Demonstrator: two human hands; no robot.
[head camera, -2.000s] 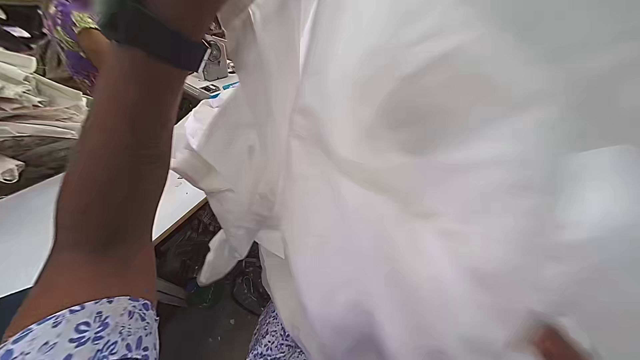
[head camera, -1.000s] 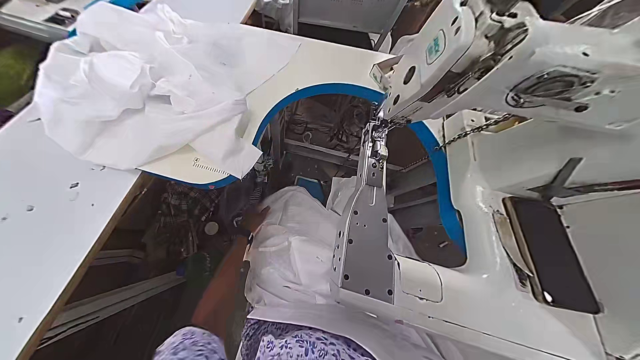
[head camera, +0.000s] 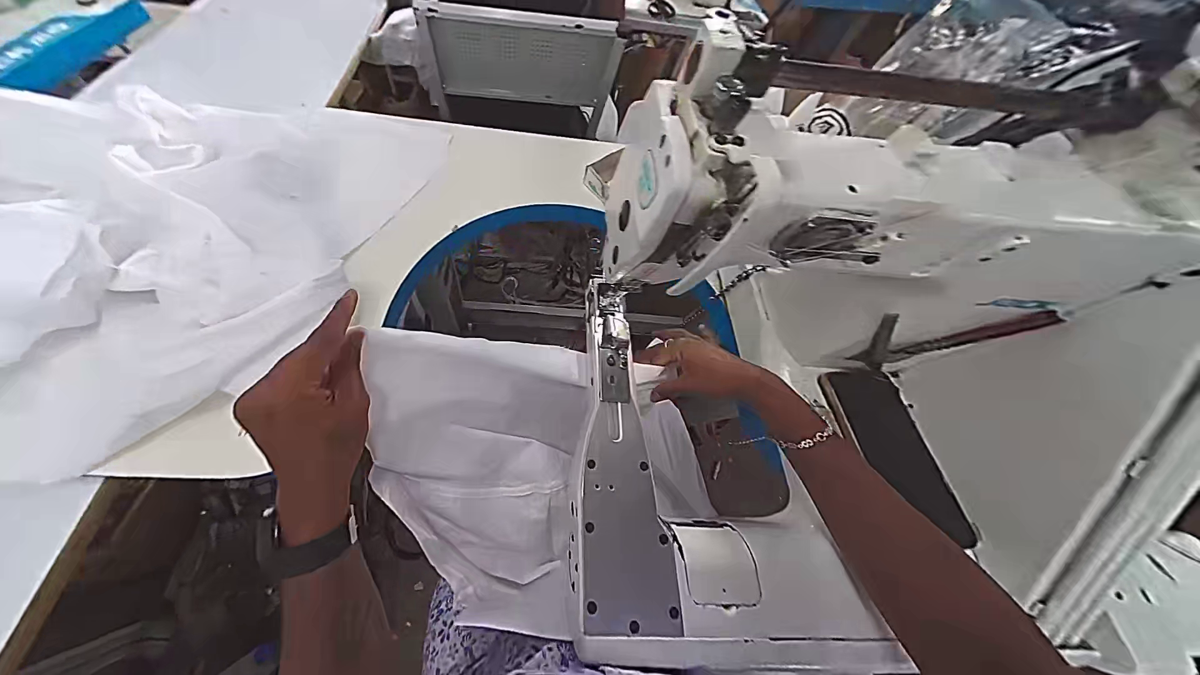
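Note:
A piece of white fabric stretches under the narrow arm of an industrial sewing machine. At its left edge, my left hand, with a dark band on the wrist, pinches the cloth between thumb and fingers. On the other side of the arm, my right hand, with a chain bracelet, has its fingertips at the fabric, close to the needle area; part of its grip is hidden. The machine head stands just above and behind the arm's tip.
More white fabric lies heaped on the pale table at left. A blue-edged cutout surrounds the machine arm. A dark smartphone rests at right, near a dark reddish tool. A metal-framed panel stands behind the table.
My left hand has come up from low beside the machine arm to the fabric's left edge. My right hand, out of view one second ago, is now at the arm's right side. The fabric is spread wider.

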